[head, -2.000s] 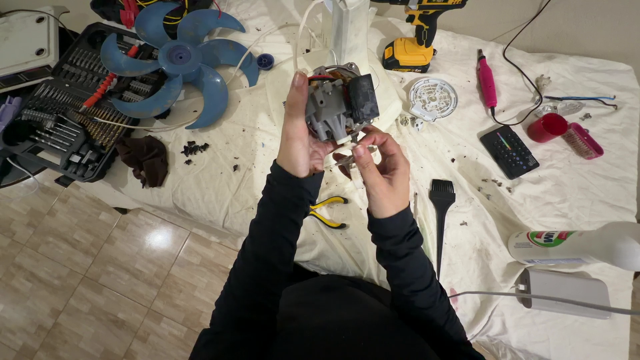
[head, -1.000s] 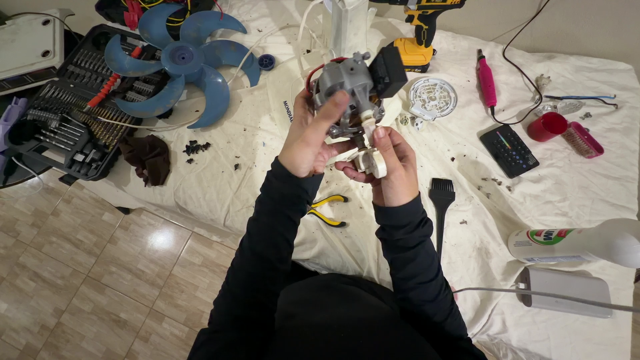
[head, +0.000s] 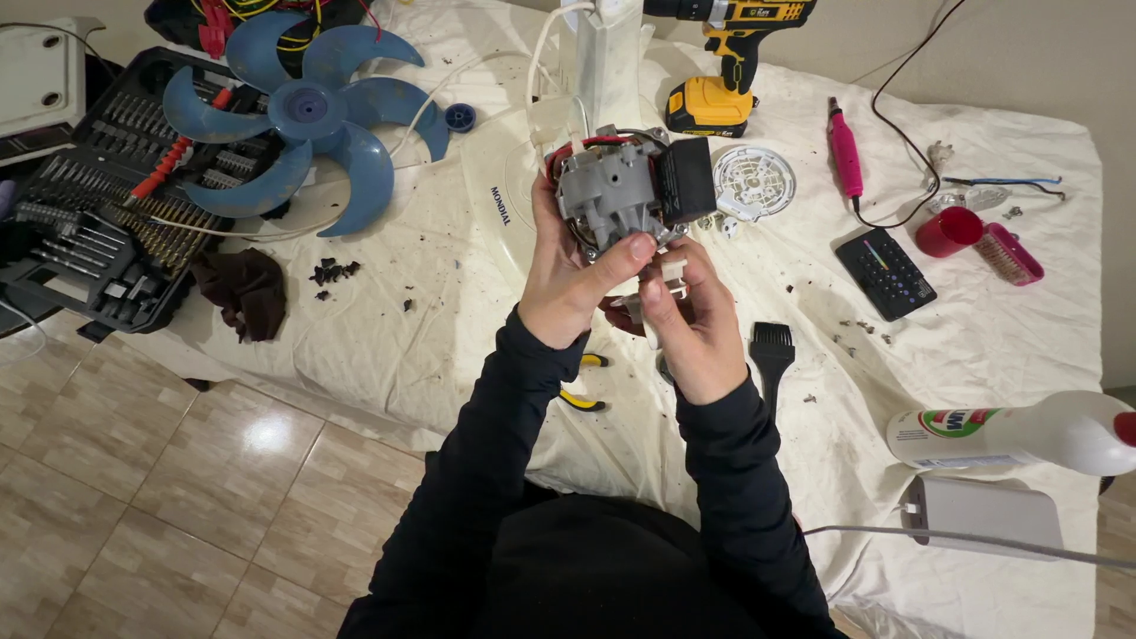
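Note:
My left hand holds a grey metal fan motor from its left and lower side, the thumb across its lower edge. A black box-shaped part sticks out at the motor's right, and red wires run over its top. Just below the motor, my right hand grips a white plastic piece between thumb and fingers; whether it is joined to the motor is hidden. Behind the motor stands the white fan column on its Mondial base.
Left lie blue fan blades, a bit case and a brown cloth. Yellow-handled pliers lie below my hands, a black brush beside them. Right are a cordless drill, a white round grille and a white bottle.
The motor has turned in my left hand since the earlier frames. The white piece, lower and more in sight one second ago, is now closer under the motor and largely covered by my fingers.

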